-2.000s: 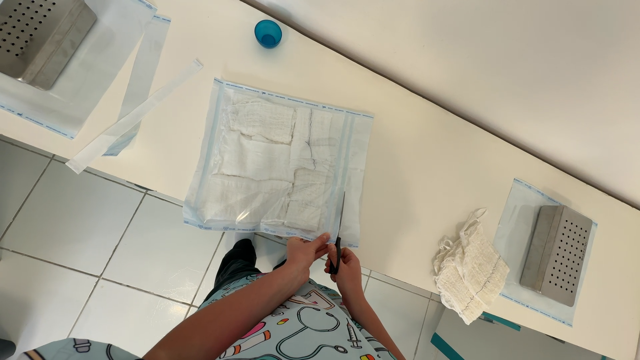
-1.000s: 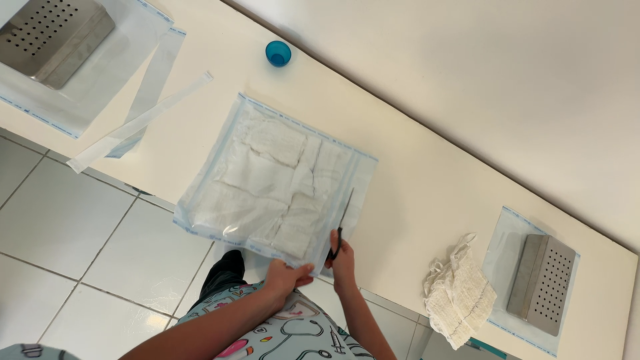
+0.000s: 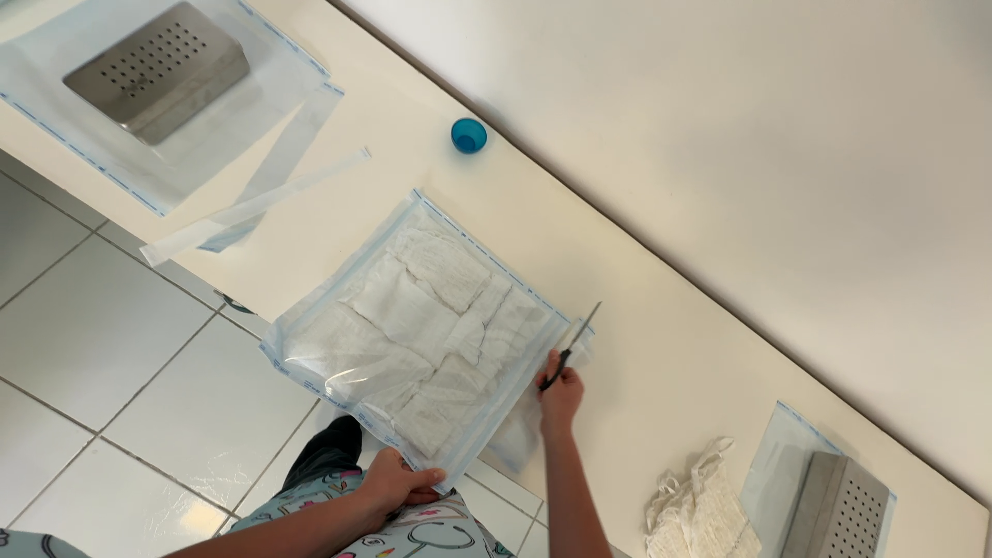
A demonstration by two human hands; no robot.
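A clear sterilization pouch (image 3: 372,325) with blue printed edges holds folded white gauze cloths (image 3: 411,310) and lies tilted across the counter, its lower corner past the front edge. My left hand (image 3: 403,484) pinches that lower corner. Black-handled scissors (image 3: 570,349) are in my right hand (image 3: 559,395), the blades pointing up and away at the pouch's right corner, near the end of its right side. A loose strip of pouch film (image 3: 515,438) lies beneath and beside that side; how far it is separated cannot be told.
At the left, a perforated metal box (image 3: 159,74) lies on a large pouch sheet (image 3: 201,155), beside cut strips (image 3: 263,205). A blue cup (image 3: 469,136) stands near the wall. At the right are a crumpled gauze cloth (image 3: 701,511) and another perforated metal box (image 3: 841,504) on pouch material (image 3: 783,449).
My right hand has moved the scissors up along the pouch's right side to its far corner. The pouch has turned and its lower corner now reaches past the counter edge, held by my left hand.
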